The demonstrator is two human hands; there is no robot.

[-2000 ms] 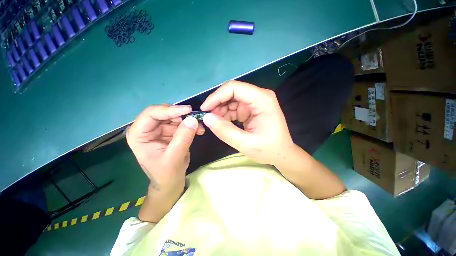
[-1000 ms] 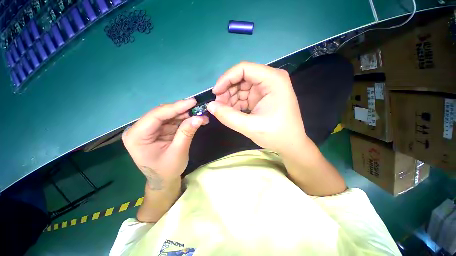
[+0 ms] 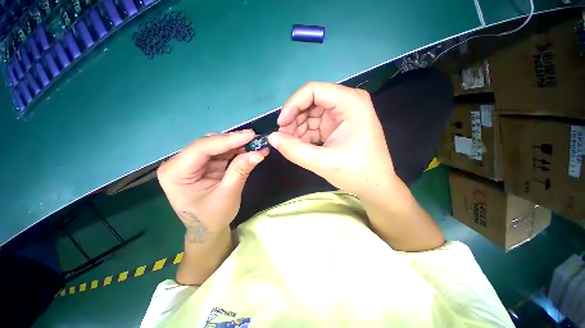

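A small dark and green circuit board assembly (image 3: 258,144) is between my hands, above my lap at the bench edge. My left hand (image 3: 208,170) pinches it between thumb and fingers. My right hand (image 3: 337,138) touches its right end with the thumb tip; the index finger is slightly raised. Whether a black ring is on it is too small to tell. A single purple housing (image 3: 308,33) lies on the bench. A loose pile of black rings (image 3: 163,34) lies beside the tray.
A clear blister tray (image 3: 78,62) with rows of purple cylinders and green boards is at the upper left. A white cable (image 3: 507,33) runs at the upper right. Brown cartons (image 3: 482,208) are stacked on the right. Yellow-black tape (image 3: 131,275) marks the floor.
Since the first frame, my right hand has shifted up and right and its index finger has lifted. Over the last second, the hands have barely moved; the board has turned slightly.
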